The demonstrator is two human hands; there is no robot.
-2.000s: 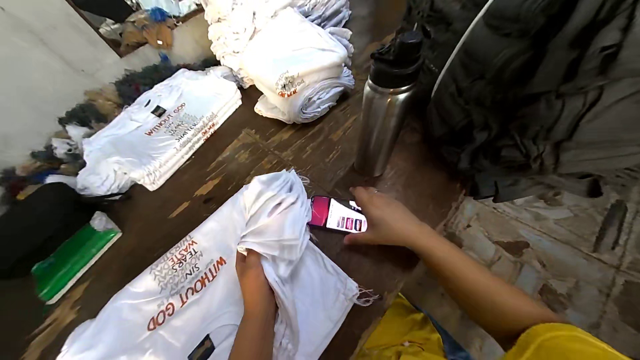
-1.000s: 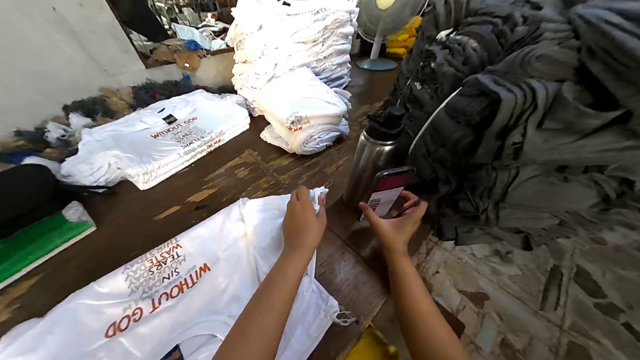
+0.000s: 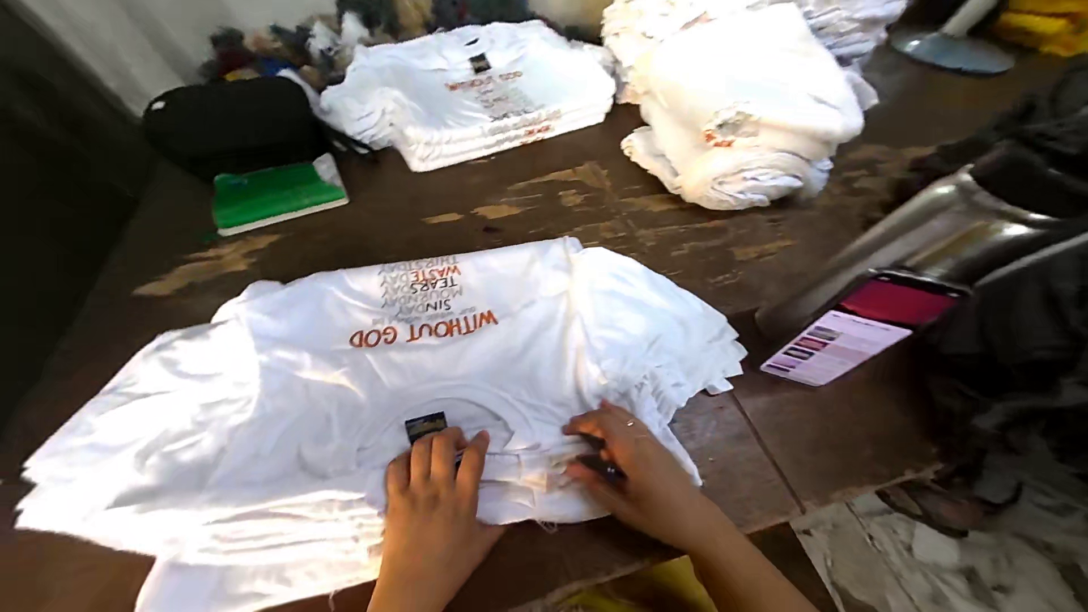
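Observation:
A stack of white printed T-shirts [image 3: 323, 391] lies on the wooden table with its necklines toward me. My left hand [image 3: 442, 493] rests on the top shirt's collar beside a black neck label [image 3: 425, 427], fingers bent over the fabric. At the shirt's right shoulder is my right hand [image 3: 629, 476], its fingers curled around a small dark tool that is mostly hidden; its kind is unclear. To the right of the stack, a phone [image 3: 863, 327] with a lit screen leans against a steel bottle [image 3: 909, 229].
Behind the stack are folded white shirts [image 3: 476, 93] and a taller pile of white garments [image 3: 748, 102]. A green pad [image 3: 276, 197] and a black case [image 3: 229, 126] sit at the back left. Dark garments [image 3: 1020, 382] lie at the right, near the table's edge.
The phone, held in my right hand a second ago, now stands against the bottle. Both hands are now at the shirt collar, and the right holds a dark tool. The view has shifted.

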